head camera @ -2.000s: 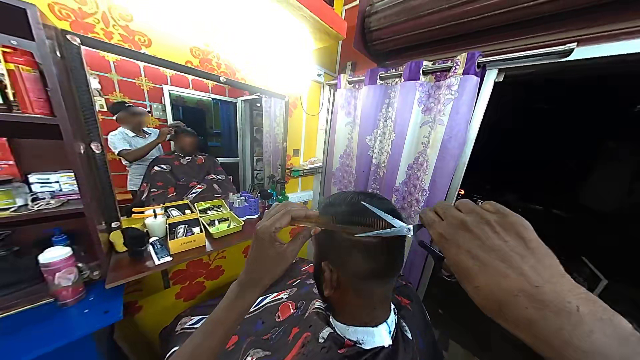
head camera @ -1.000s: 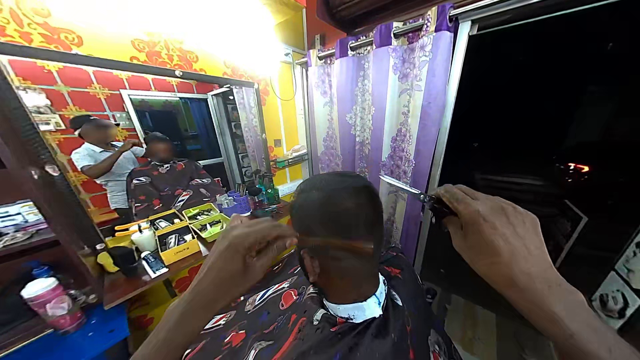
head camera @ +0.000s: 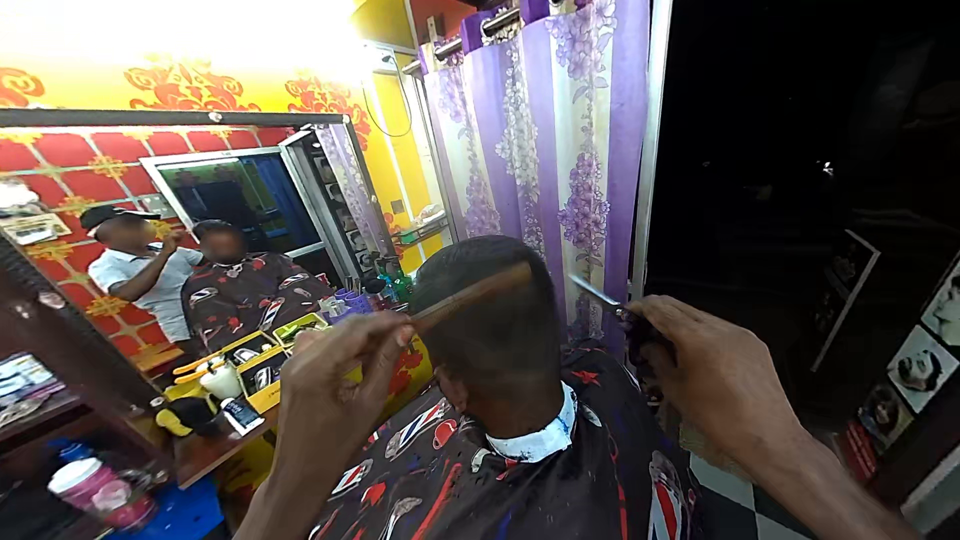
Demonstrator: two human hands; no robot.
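A seated person's head (head camera: 491,322) is seen from behind, with a white neck strip (head camera: 536,433) around the neck and a dark patterned barber's cape (head camera: 517,495) over the shoulders. My left hand (head camera: 341,375) pinches one end of a brown comb (head camera: 476,296), which slants up to the right across the back of the head and is slightly blurred. To the right of the head, my right hand (head camera: 694,360) holds a pair of scissors (head camera: 596,291). Their blades look together, pointing up and left, apart from the hair. The handles are mostly hidden by my fingers.
A wall mirror (head camera: 217,118) at the left reflects two people. Below it, yellow trays (head camera: 262,397) with grooming tools, a white jar (head camera: 222,381) and a small dark-and-white container (head camera: 241,415) stand on a wooden counter (head camera: 217,450). A purple floral curtain (head camera: 525,150) hangs ahead. A pink-and-white tub (head camera: 101,491) is lower left.
The scissors, spread at the head two seconds ago, now have their blades together, away from it. The comb, nearly level before, now slants upward to the right.
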